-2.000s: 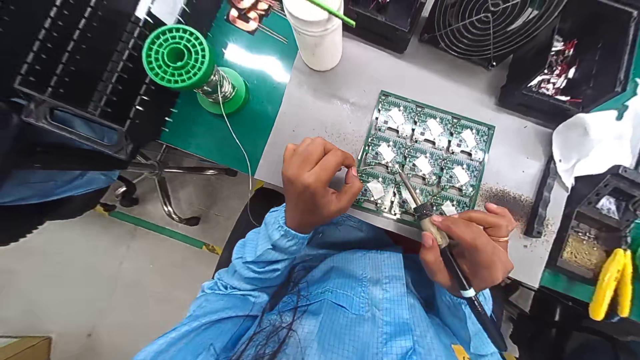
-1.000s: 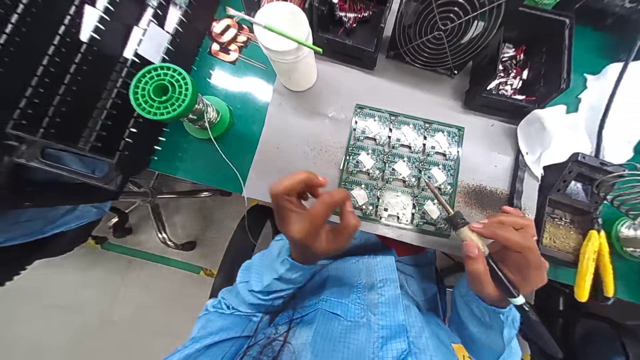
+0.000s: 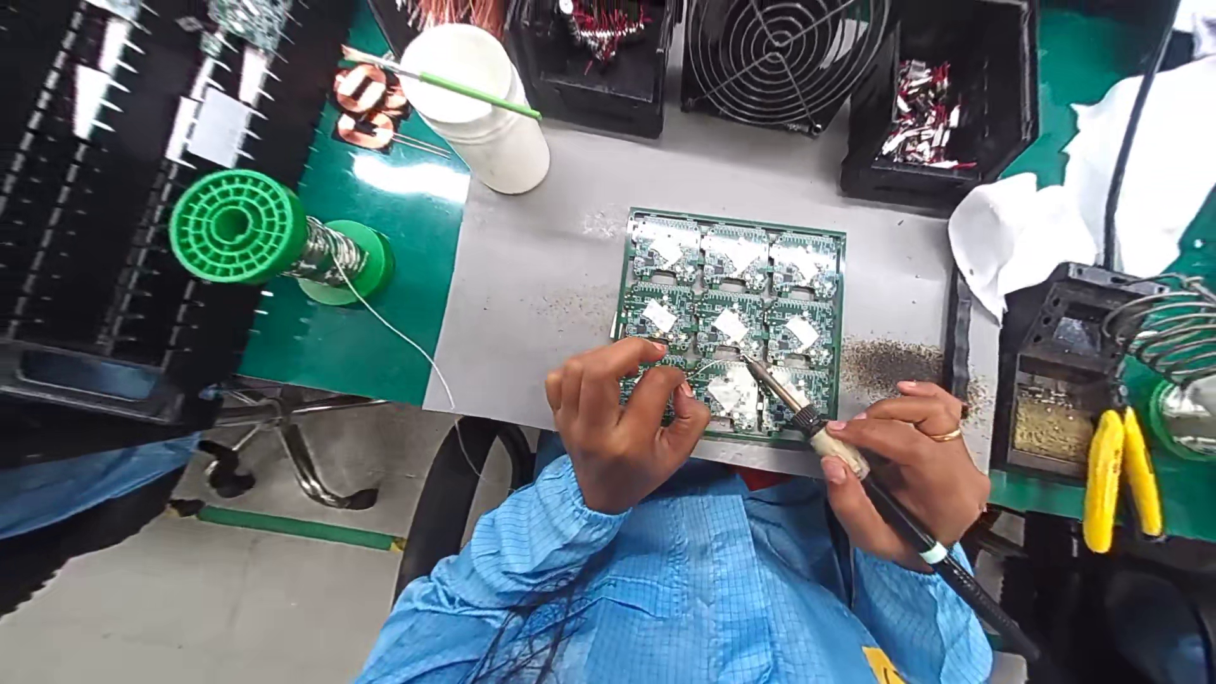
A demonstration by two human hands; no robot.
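Observation:
A panel of small green circuit boards point(image 3: 771, 302) lies on the grey mat, with white patches on its boards. My right hand point(image 3: 902, 470) grips a soldering iron point(image 3: 836, 451) by its pale handle, and the iron's tip meets the panel near its middle. Over the panel's lower left part is my left hand point(image 3: 627, 408), thumb and fingers pinching thin solder wire point(image 3: 705, 366) whose end lies close to the iron's tip. At the left stands a green spool of solder wire point(image 3: 332, 256), a strand trailing down from it.
A white bottle point(image 3: 499, 133) with a green-handled brush point(image 3: 470, 92) across it stands behind. Black bins of parts point(image 3: 921, 180) flank a fan with a wire guard point(image 3: 781, 57). At right are a soldering iron stand point(image 3: 1054, 380), yellow-handled pliers point(image 3: 1104, 480) and white cloth point(image 3: 1021, 223).
My left hand has come over the panel's lower left part, beside the iron. The iron's tip has moved left, to the panel's middle. The view has shifted.

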